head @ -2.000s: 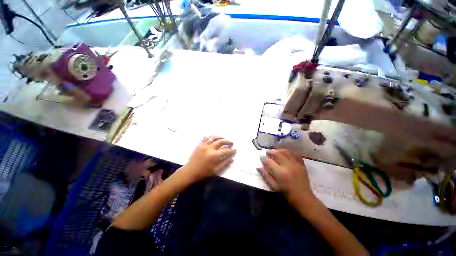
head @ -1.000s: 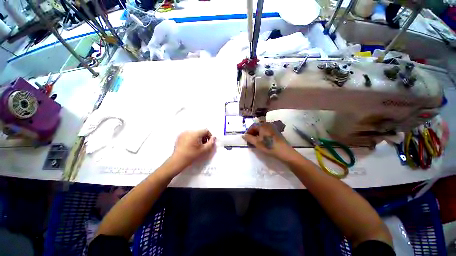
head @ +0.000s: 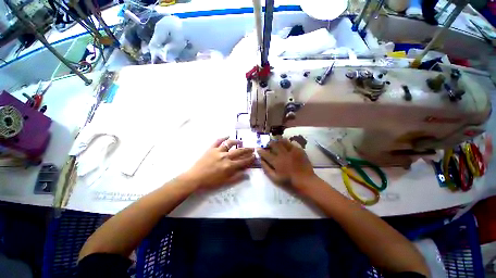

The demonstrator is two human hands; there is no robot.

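The cream sewing machine stands right of centre, its needle area lit bluish-white. My left hand lies flat, palm down, on the bed just left of and in front of the needle. My right hand lies palm down just right of it, fingertips close to the presser foot. The fingertips of both hands are near each other. A small white piece seems to lie under them, but it hardly shows against the white table. Whether the fingers pinch it is hidden.
Scissors with yellow and green handles lie right of my right hand. Several coloured scissors lie at the machine's right end. A curled white fabric and a flat white piece lie left. A purple machine stands far left.
The view has swung right from the second machine. My hands have moved from the table's front edge to the needle and closer together. My left hand has flattened out from a pinched shape.
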